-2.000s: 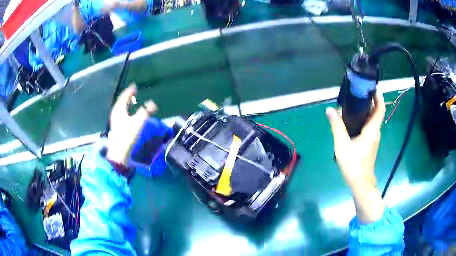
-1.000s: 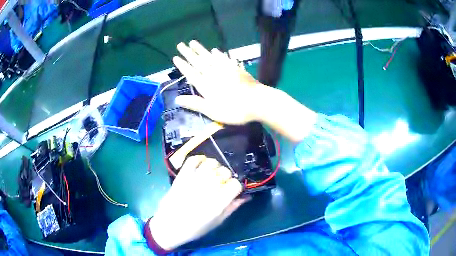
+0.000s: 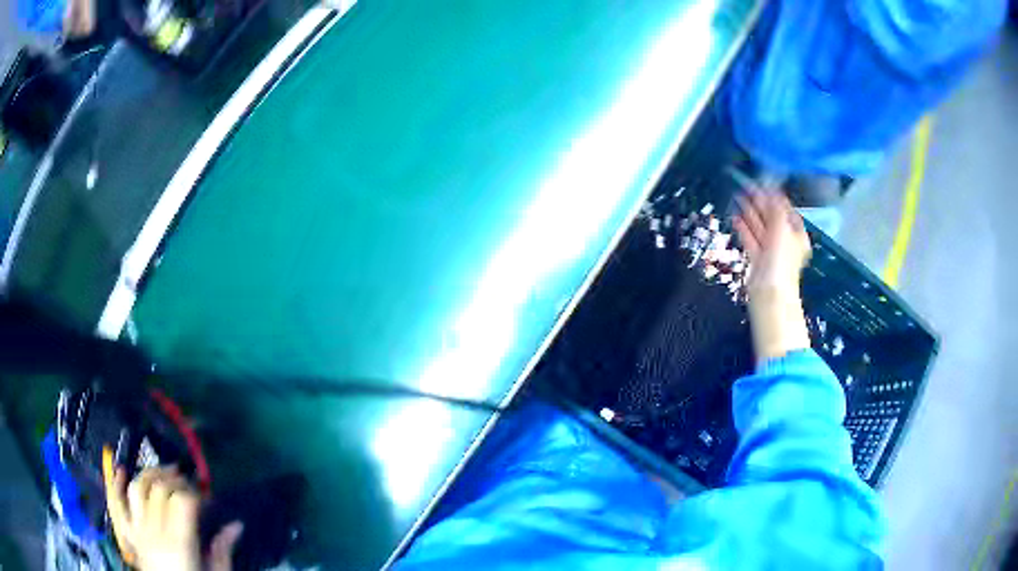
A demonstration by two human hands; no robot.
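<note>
My right hand (image 3: 772,243) is over the black perforated cable crate (image 3: 882,413), beside several small white plugs (image 3: 714,248). Its fingers are stretched out and somewhat blurred, with nothing clearly held. My left hand (image 3: 162,515) is at the lower left on the black chassis (image 3: 143,429), its fingers beside the orange ribbon (image 3: 109,471). Whether it grips the ribbon cannot be told. A red lead (image 3: 184,433) curves along the chassis. The chassis is dark, blurred and partly hidden by my hand.
A sliver of the blue bin (image 3: 69,491) shows left of the chassis. A thin dark cord (image 3: 335,387) crosses the shiny green mat (image 3: 368,201). A person's blue smock (image 3: 860,89) is at the upper right beside the crate. Another unit (image 3: 184,28) shows at the upper left.
The view has swung right, so the chassis now lies at the lower left. My right hand has left the chassis for the crate. My left hand is still at the chassis.
</note>
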